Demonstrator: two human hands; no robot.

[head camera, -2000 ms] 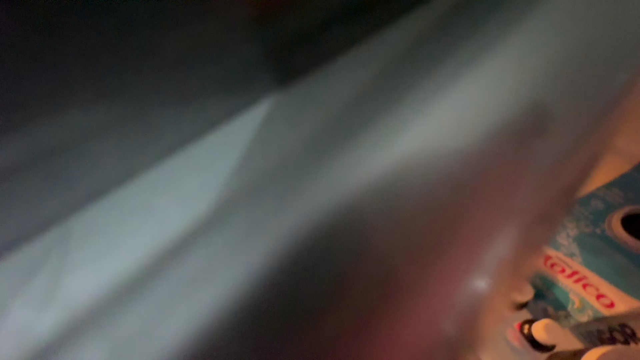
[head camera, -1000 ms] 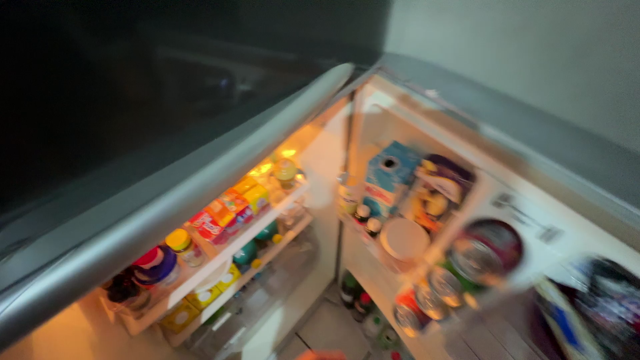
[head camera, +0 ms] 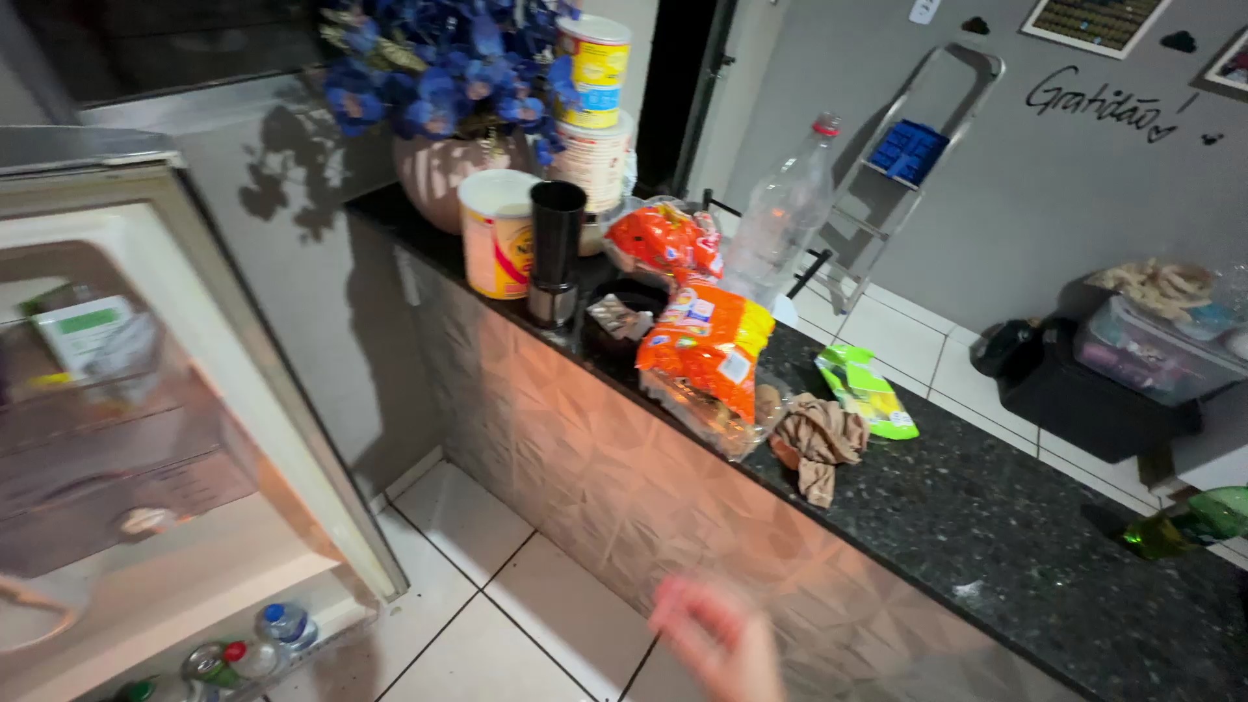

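My right hand (head camera: 717, 634), blurred, is at the bottom centre with its fingers loosely curled and a gap between them; nothing shows in it. It appears in front of the textured side of the counter and the tiled floor. My left hand is out of view. At the left stands the open refrigerator (head camera: 375, 526), with drawers and packages inside and a low shelf holding a blue-capped bottle (head camera: 287, 624) and a green can (head camera: 210, 663). On the dark stone counter (head camera: 975, 507) lie orange plastic bags (head camera: 717, 336), a crumpled striped cloth (head camera: 821, 439) and a green packet (head camera: 866, 390).
A black cup (head camera: 556, 249), tins (head camera: 495, 239), a clear plastic bottle (head camera: 785, 210) and a vase of blue flowers (head camera: 458, 180) stand at the counter's far end. A green bottle (head camera: 1185, 522) is at its right. Beyond are a stepladder (head camera: 912, 151) and a black box (head camera: 1092, 395).
The view has swung far, from the refrigerator's inside and door shelves to the counter. My right hand now shows at the bottom centre.
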